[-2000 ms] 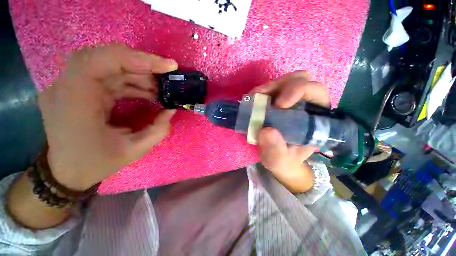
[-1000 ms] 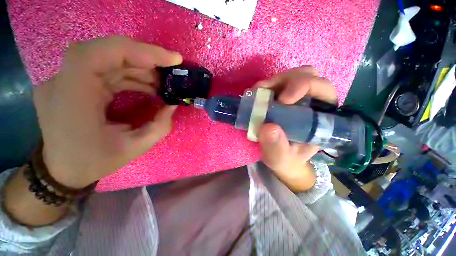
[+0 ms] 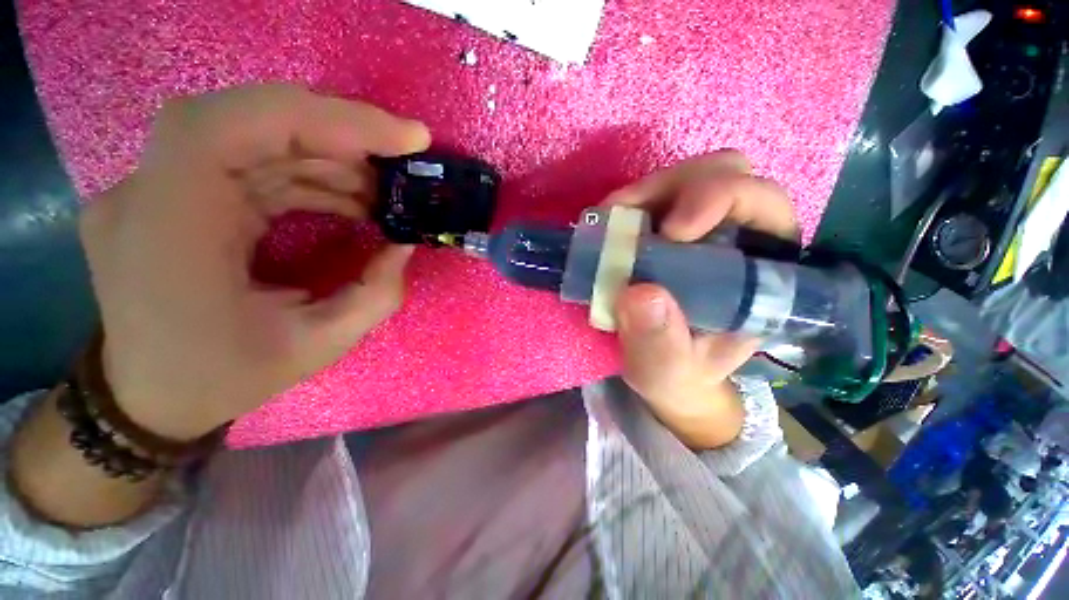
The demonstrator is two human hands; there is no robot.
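Note:
My left hand [image 3: 235,246] pinches the small black device housing [image 3: 436,197] between thumb and fingers above the mat. A small white label shows near the housing's upper edge. My right hand [image 3: 703,293] is shut on the grey-black electric screwdriver [image 3: 680,281], which has a cream tape band and a dark green rear end. The screwdriver points left. Its yellowish bit [image 3: 448,239] meets the housing's lower edge; the exact contact point is too small to tell.
The pink foam mat [image 3: 727,100] lies under the hands. A white sheet [image 3: 551,29] with black specks is at the top edge. Pale crumbs lie below it. Black equipment with a round dial [image 3: 959,238], a white twisted piece [image 3: 952,73] and a blurred blue and silver clutter are at the right.
The housing and screwdriver have shifted slightly right and up in the picture since the earliest frame. The white sheet has slid further out at the top. Both hands keep their holds.

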